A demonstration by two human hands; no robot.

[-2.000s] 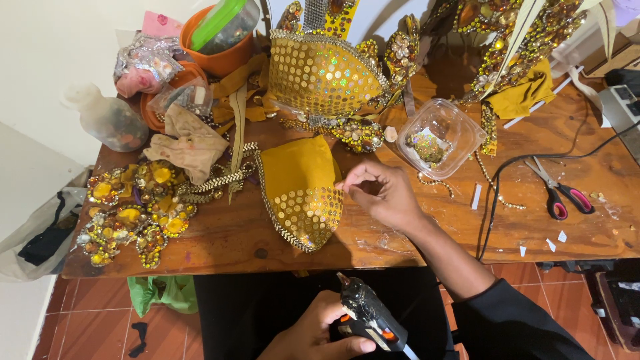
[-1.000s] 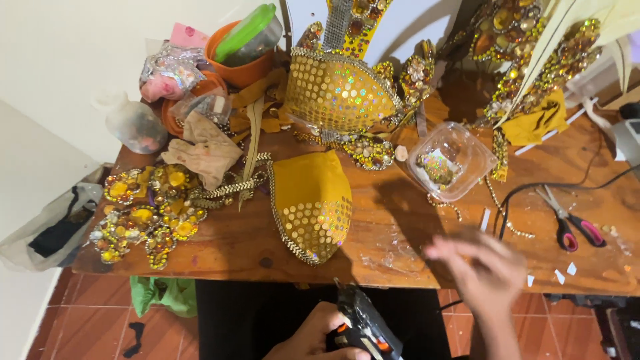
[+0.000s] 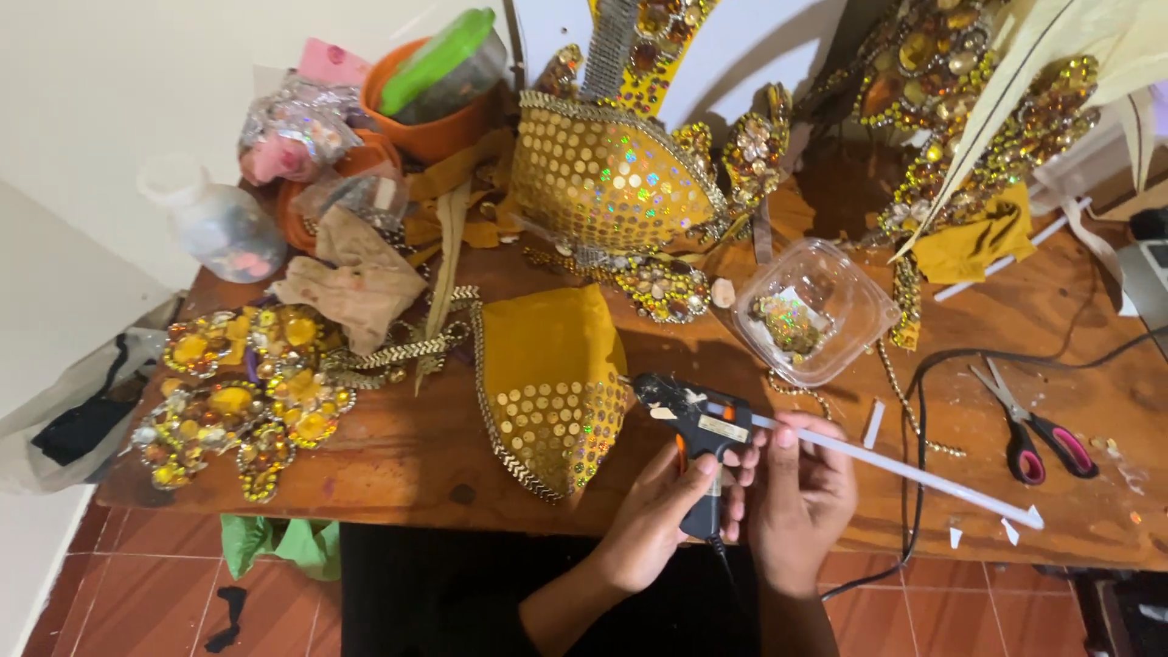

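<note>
My left hand [image 3: 652, 520] grips the handle of a black hot glue gun [image 3: 701, 424], its nozzle pointing left beside a mustard bra cup [image 3: 547, 347]. Gold sequins cover the cup's lower part and chevron trim runs along its left edge. A long translucent glue stick [image 3: 922, 476] sticks out of the gun's rear, pinched between the thumb and fingers of my right hand [image 3: 803, 497]. Behind, a clear plastic container [image 3: 821, 310] holds loose sequins. A larger sequined gold cup [image 3: 611, 173] with beaded trim lies at the back.
Scissors [image 3: 1031, 424] lie on the right of the wooden table [image 3: 401, 474], near a black cord [image 3: 920, 411]. Jeweled pieces [image 3: 246, 392], a tan cloth [image 3: 356, 278] and orange pots [image 3: 429, 119] occupy the left. More beaded work [image 3: 967, 119] stands at back right.
The glue gun has risen from the table's front edge to beside the cup. My right hand, away from the gun in both earlier frames, now holds the glue stick at its rear.
</note>
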